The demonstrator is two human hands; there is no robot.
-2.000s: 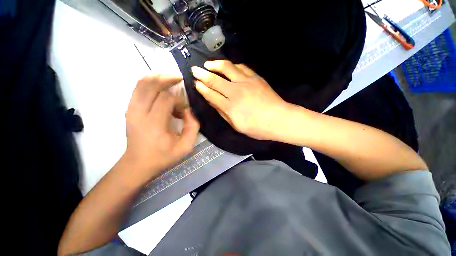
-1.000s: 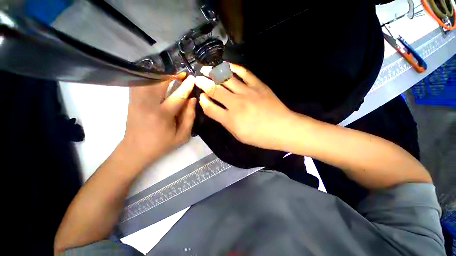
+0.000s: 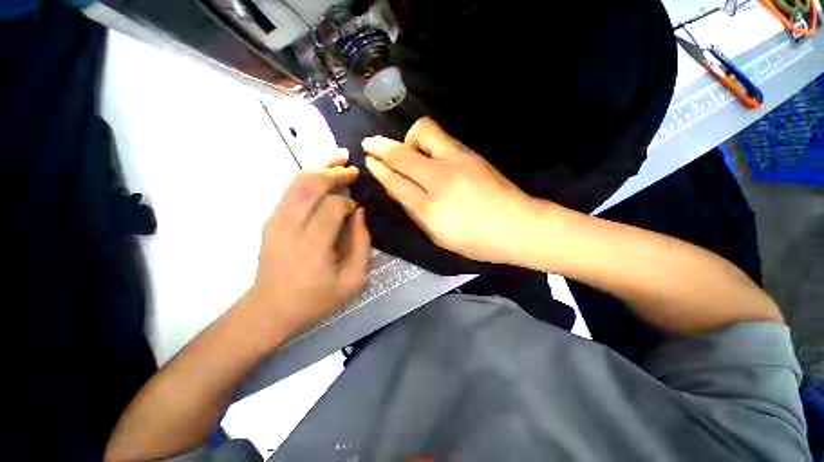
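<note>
A black garment piece (image 3: 533,99) lies on the white machine table, its left edge running down from the presser foot (image 3: 336,97) of the sewing machine (image 3: 262,41). My left hand (image 3: 312,239) is at that edge, fingertips touching the cloth, fingers bent; its grip is partly hidden. My right hand (image 3: 452,194) lies on top of the cloth with its fingers extended towards the left fingertips, below the whitish knob (image 3: 386,88). The needle cannot be made out clearly.
A ruler strip (image 3: 361,298) runs along the near table edge. Snips with orange and blue handles (image 3: 736,81) and orange-looped scissors (image 3: 793,16) lie at right. Black cloth (image 3: 54,253) is heaped at left. A blue basket (image 3: 784,135) stands at far right.
Compared with one second ago, both hands are lower in view and farther from the presser foot. The machine head covers less of the view, and the cloth edge near the foot shows again.
</note>
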